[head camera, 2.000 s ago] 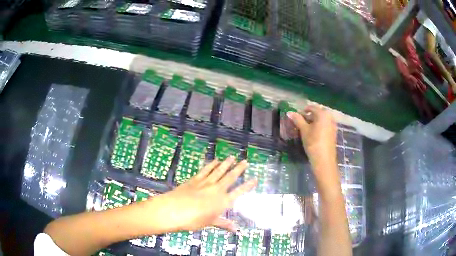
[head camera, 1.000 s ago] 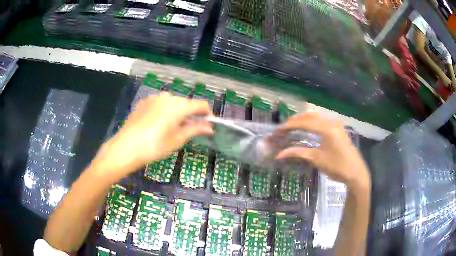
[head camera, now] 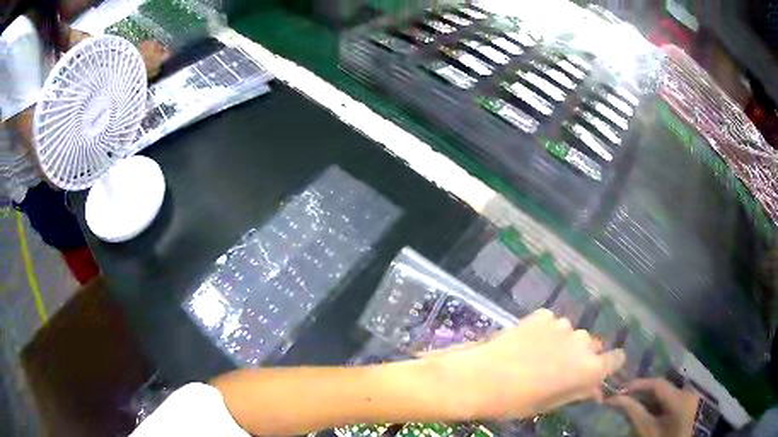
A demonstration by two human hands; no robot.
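Note:
My left hand [head camera: 550, 367] reaches in from the bottom left over the tray, its fingers curled toward the right; whether it grips anything is unclear. A glossy clear-grey dome carrier sheet [head camera: 426, 299] shows above my left forearm and passes out of sight behind the hand. My right hand [head camera: 665, 410] is at the bottom right, partly cut off, its fingers close to my left fingertips; what it holds is hidden. Boards with grey-covered lower parts [head camera: 520, 277] lie in the tray's far row. Bare green boards [head camera: 384, 429] show below my forearm.
Another dotted clear sheet [head camera: 294, 260] lies on the dark mat. A white fan [head camera: 92, 111] with a round white disc [head camera: 125, 198] stands at left, beside a person [head camera: 21, 128]. Trays with white rows [head camera: 512, 85] are stacked beyond the pale strip [head camera: 375, 128].
The view has swung left, bringing the fan and person in. My hands have come together at the lower right; the film between them is no longer visible. A glossy sheet now shows by my left forearm.

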